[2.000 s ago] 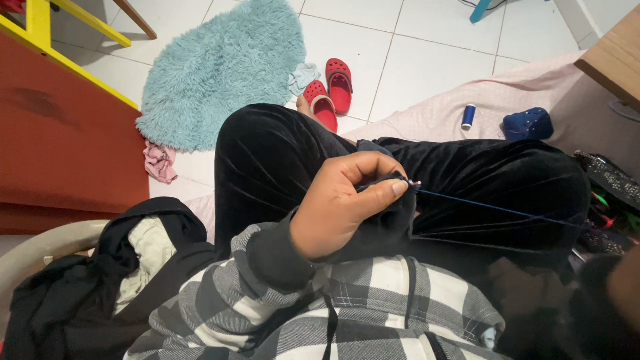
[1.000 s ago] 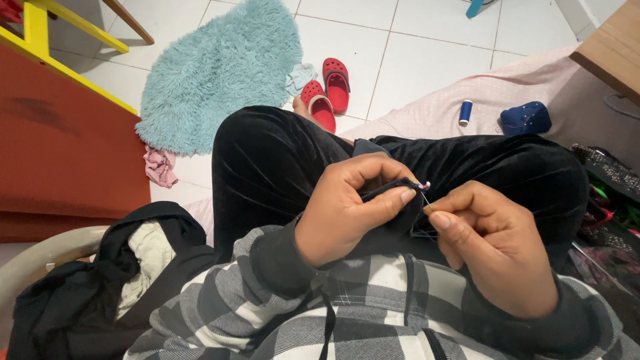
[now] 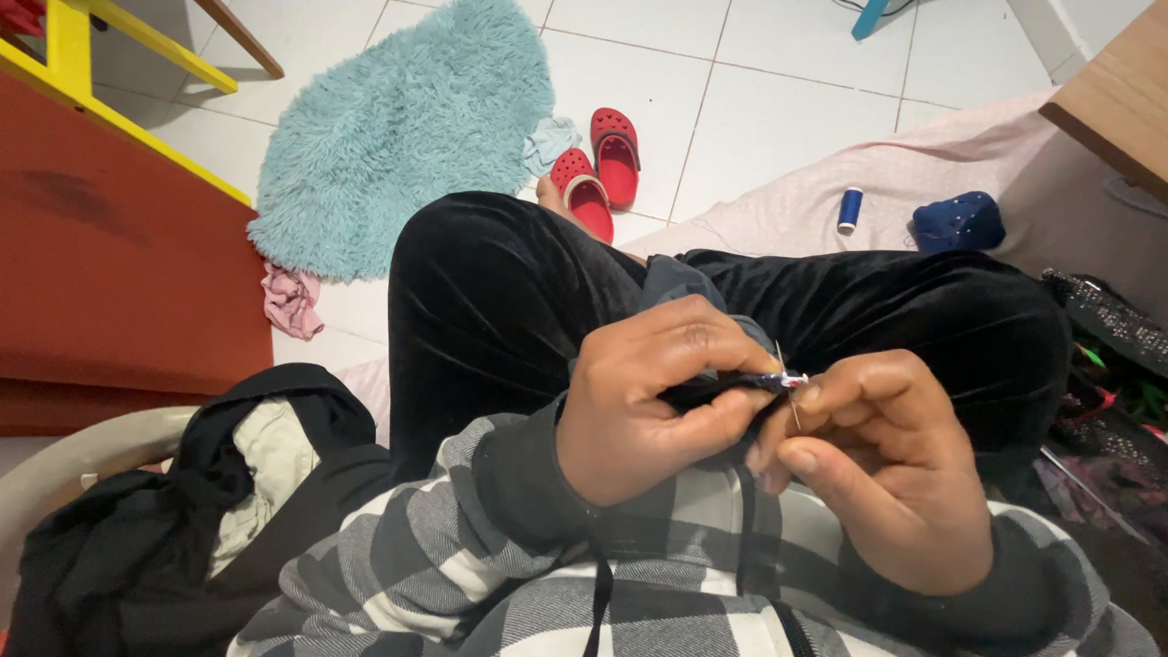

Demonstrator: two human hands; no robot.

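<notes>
Over my lap, my left hand (image 3: 666, 401) pinches the folded edge of a dark fabric (image 3: 698, 283) between thumb and forefinger. A small white and red piece (image 3: 794, 380) sticks out from this edge at the fingertips. A thin sewing needle (image 3: 797, 415) passes through or behind the edge, its ends showing above and below; which of the two, I cannot tell. My right hand (image 3: 876, 456) is at the needle, forefinger touching the small piece, thumb apart. Whether its other fingers grip the needle is unclear. A blue thread spool (image 3: 849, 211) and a dark blue pincushion (image 3: 958, 222) lie beyond my knee.
Pink cloth (image 3: 785, 196) spreads under the spool. Red clogs (image 3: 617, 160) and a fluffy blue rug (image 3: 411, 137) are on the tiles ahead. A wooden table corner (image 3: 1113, 100) juts in at upper right. Black clothing (image 3: 119, 547) hangs over a chair arm (image 3: 100, 447) at left.
Two seconds ago a blue thread stretched out to the right from my left hand; my right hand has since come in beside it. The needle now stands upright at the fabric's edge.
</notes>
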